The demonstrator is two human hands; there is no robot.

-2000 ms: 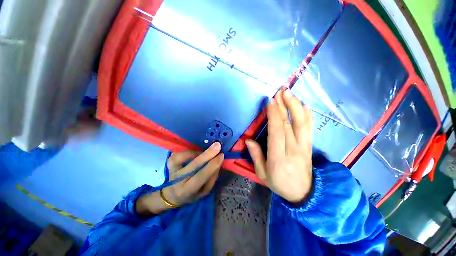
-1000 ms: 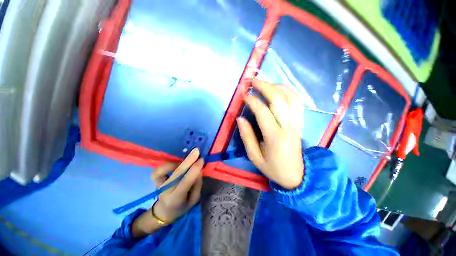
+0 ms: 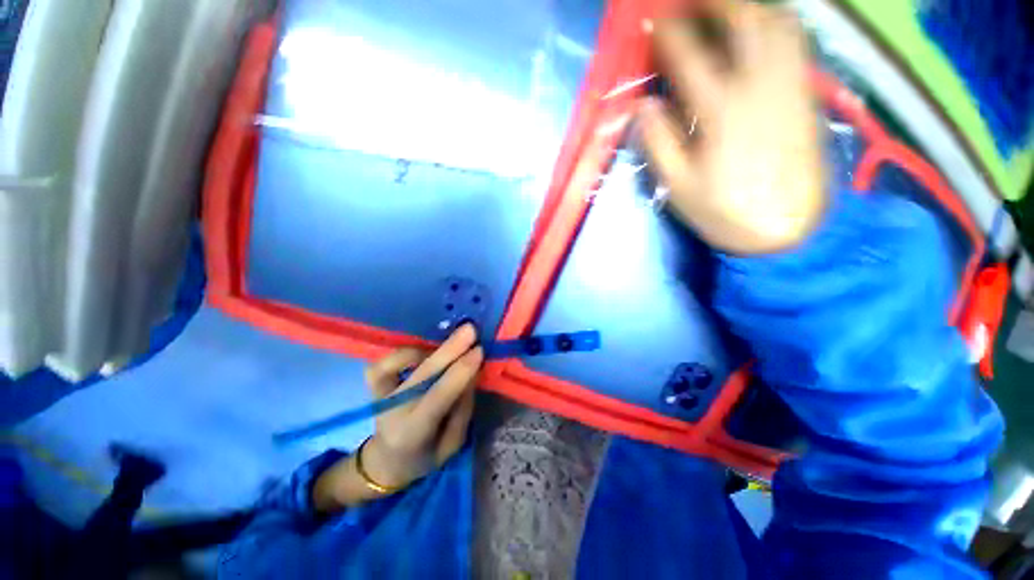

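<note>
A pale-blue tablet back cover [image 3: 363, 215] lies in the red foam tray [image 3: 306, 329]. Its camera cluster [image 3: 464, 299] is at the lower right corner. My left hand [image 3: 425, 397] holds a narrow blue carrier strip [image 3: 340, 426] beside the cluster, fingertips at its lower edge. The strip's right end, with dark round pieces, lies over the tray divider and the neighbouring cover [image 3: 618, 295]. That cover has a dark cluster [image 3: 687, 386]. My right hand [image 3: 737, 125] is blurred, raised over the upper right, fingers spread. I cannot tell whether it holds anything.
White foam trays [image 3: 108, 193] stand at the left. The orange-red air gun [image 3: 989, 312] is at the right edge, partly behind my sleeve. A yellow-green board with a blue patch is at the upper right. A dark shape, possibly a foot, shows at the lower left.
My right hand has moved up and right, away from the strip, uncovering the neighbouring cover and its cluster. My left hand stays at the first cluster with the strip.
</note>
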